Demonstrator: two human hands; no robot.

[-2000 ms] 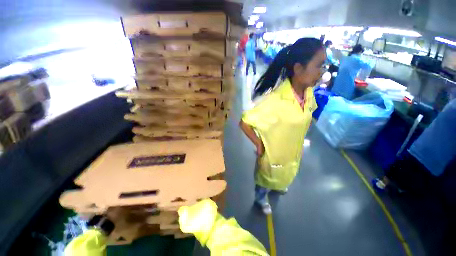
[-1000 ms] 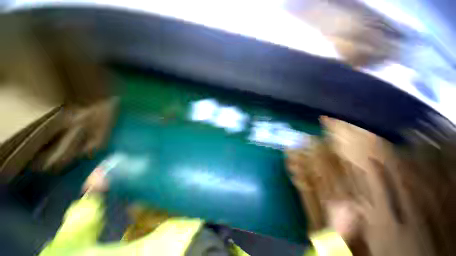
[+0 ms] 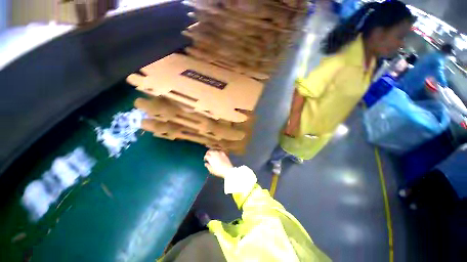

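Observation:
A low stack of brown cartons (image 3: 189,123) lies at the far end of the green bench, its top lid (image 3: 205,84) bearing a black printed rectangle and a long slot. My right hand (image 3: 217,162) is bare at the fingertips, in a yellow sleeve, just below the stack's near right corner. Its fingers look bent; touch or grip is unclear. My left hand is not in view. A tangled pile of clear strips (image 3: 120,132) lies left of the stack. Rows of whitish handles (image 3: 57,179) lie nearer on the green bench (image 3: 138,189).
A taller carton stack (image 3: 240,38) stands behind the low one. A raised dark edge (image 3: 77,66) runs along the bench's left. A person in a yellow smock (image 3: 333,92) stands right of the stacks on the grey floor (image 3: 327,204). A blue bag (image 3: 404,120) is farther right.
The view has swung right from the bench to the stacks and aisle. My left hand, earlier at a pale strip, has left the picture. My right hand now shows below the low stack.

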